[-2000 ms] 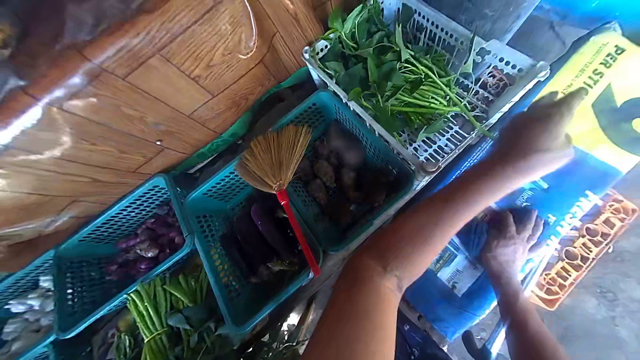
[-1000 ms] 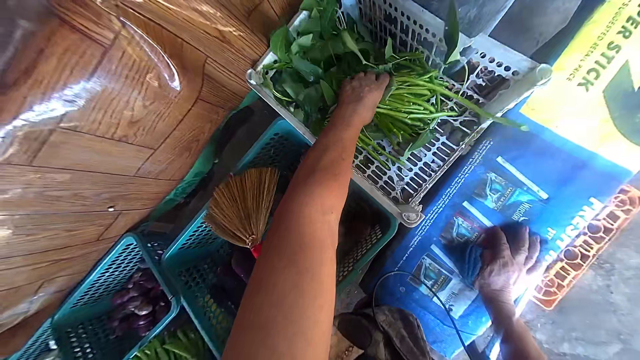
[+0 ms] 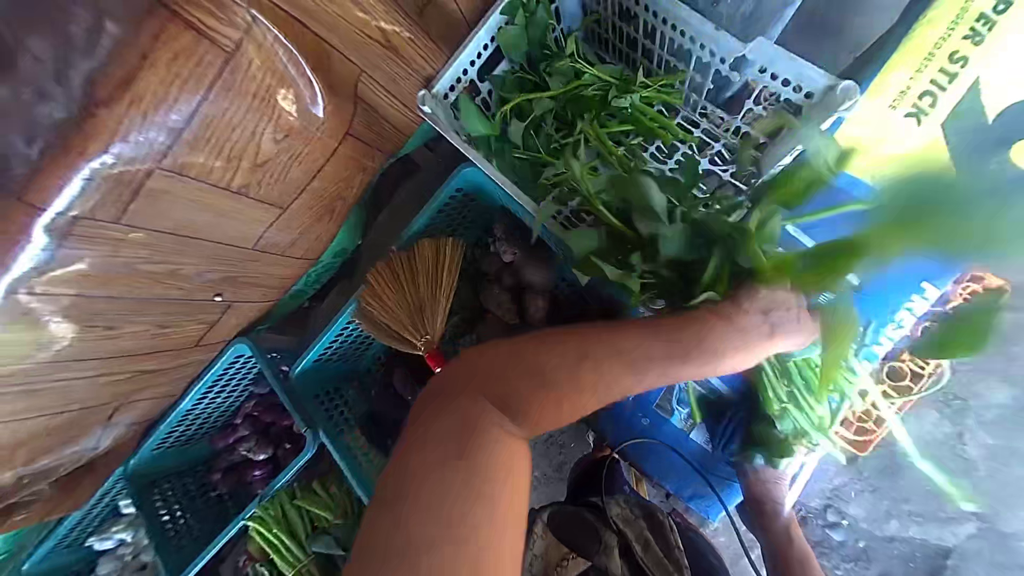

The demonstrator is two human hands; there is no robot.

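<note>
My left hand (image 3: 772, 320) is closed around a bunch of leafy greens, its leaves (image 3: 680, 216) trailing back towards the white plastic crate and some blurred at the right. The pale green stems (image 3: 808, 400) hang below it, over the right hand. Of my right hand (image 3: 764, 476), little more than the wrist side shows at the lower right; stems and a dark blue cloth or bag (image 3: 732, 424) hide its fingers. More of the same greens (image 3: 576, 112) lie in the white crate (image 3: 480, 152).
Teal plastic baskets (image 3: 320, 340) at the left hold purple onions (image 3: 260, 436), dark root vegetables (image 3: 516, 280) and green bean pods (image 3: 300, 524). A straw brush (image 3: 416, 292) with a red handle lies over one. A blue and yellow printed sheet (image 3: 888, 128) and an orange crate (image 3: 904, 384) are right.
My left hand has moved from the greens in the white crate to the right, taking a bunch out beside my right hand. Two seconds ago it was over the yellow part of the sheet.
</note>
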